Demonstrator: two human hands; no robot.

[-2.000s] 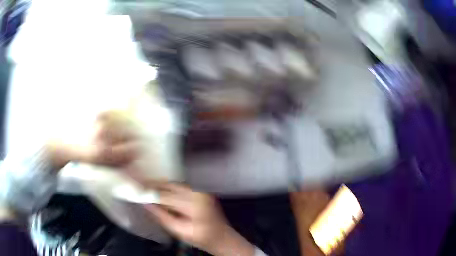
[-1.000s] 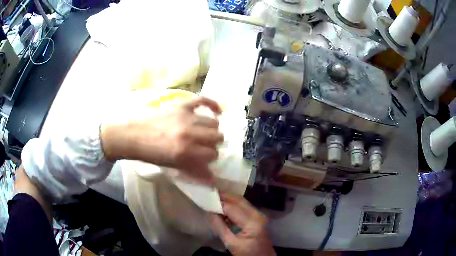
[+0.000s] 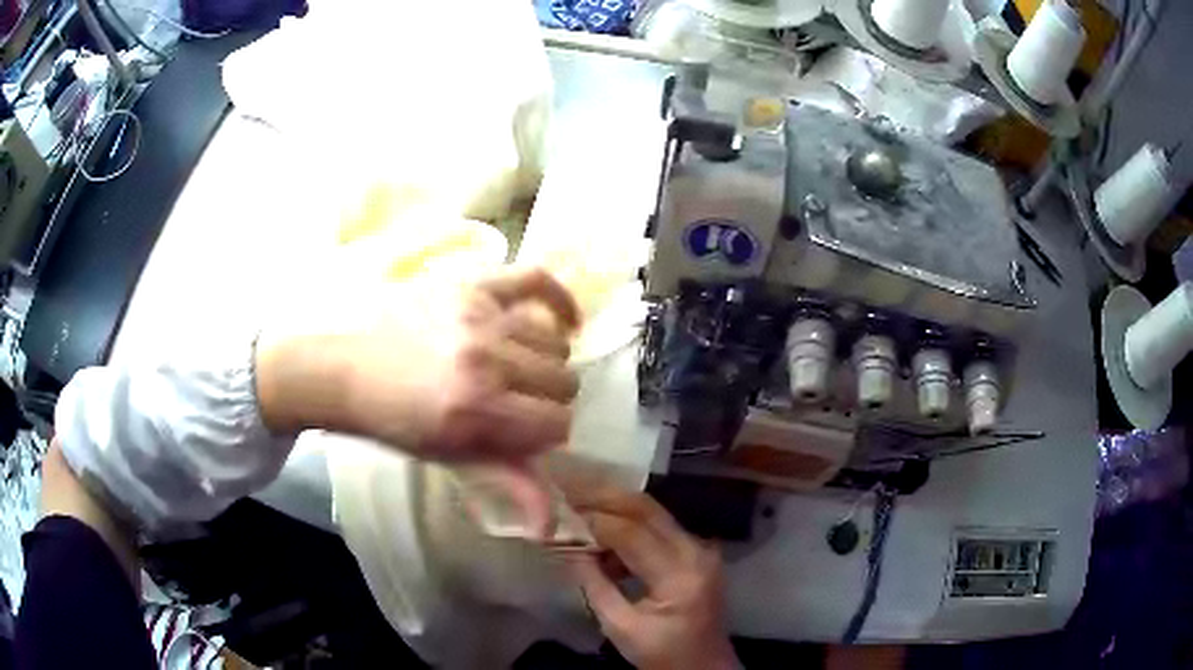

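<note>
Cream garment pieces (image 3: 432, 576) lie heaped left of the overlock machine (image 3: 733, 210) and hang over the table's front edge. My left hand (image 3: 504, 380), slightly blurred, is curled over the cloth, left of the needle area (image 3: 693, 340), its thumb on the cream fabric. My right hand (image 3: 654, 563) is at the table's front, pinching the fabric edge (image 3: 576, 539) between thumb and fingers. The two hands are close together, apart from the needle area. A cream strip of cloth reaches toward the presser foot.
Four white tension knobs (image 3: 874, 372) stand on the machine front. Thread cones (image 3: 1136, 194) stand at the right and back. An accessory tray (image 3: 1001, 565) and a blue tied cord (image 3: 869, 576) are at the right front. A black surface (image 3: 111, 249) is at the left.
Since one second ago the fabric edge between my hands has folded down and my left thumb has moved onto it. Two seconds ago my hands were lower and left in a blurred view.
</note>
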